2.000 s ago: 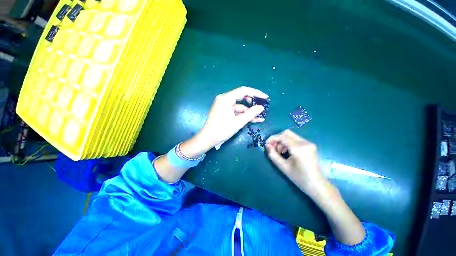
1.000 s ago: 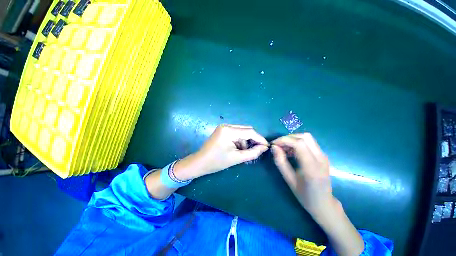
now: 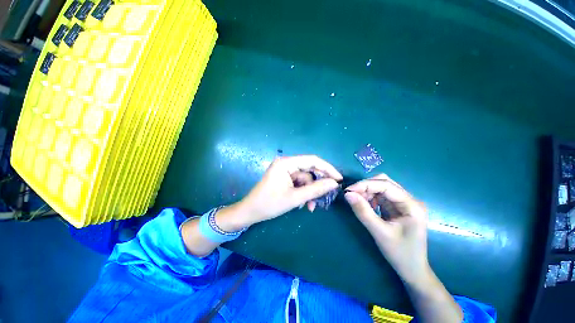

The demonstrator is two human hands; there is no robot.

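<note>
My left hand (image 3: 287, 189) is closed around a small black housing (image 3: 326, 198), which shows only in part between and below the fingers. My right hand (image 3: 394, 217) is just right of it, thumb and forefinger pinched close to the housing's edge. A tiny dark speck shows at these fingertips, too small to tell whether it is held. A small speckled square (image 3: 369, 158) lies flat on the green bench above my right hand. The pile of tiny black parts is not clearly seen; my left hand may cover it.
A tall stack of yellow blister trays (image 3: 94, 94) stands at the left, with several black pieces (image 3: 74, 35) in the top tray's upper corner. A black parts tray (image 3: 547, 221) with silvery-grey pieces is at the right edge. White specks dot the green bench (image 3: 284, 113).
Both hands have come together, my left hand lower than two seconds ago. Since one second ago, my right hand has drawn slightly right, and more of the housing shows below my left fingers.
</note>
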